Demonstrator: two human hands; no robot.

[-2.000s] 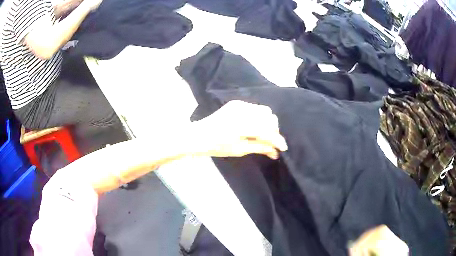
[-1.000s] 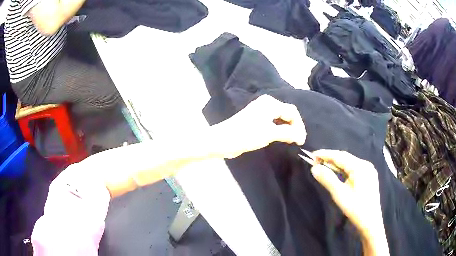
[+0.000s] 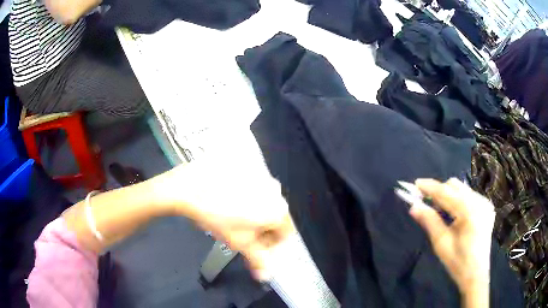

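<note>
The dark garment lies over the white tabletop and drapes down towards me, with folds along its middle. My right hand is above its right part and holds the thread snips, whose two pale pointed blades stick out towards the left, slightly apart. My left hand is over the table's near edge, left of the garment and off the cloth. It is blurred and overexposed, its fingers point down, and I cannot tell whether it holds anything. No loose thread can be made out.
The white table runs away from me. Other dark garments lie at its far right, a plaid heap at right. A person in a striped top sits at left on a red stool, near blue bins.
My left hand has let go of the garment and moved left and down. My right hand came into view with the snips, then shifted slightly right. The garment's upper fold has fallen open.
</note>
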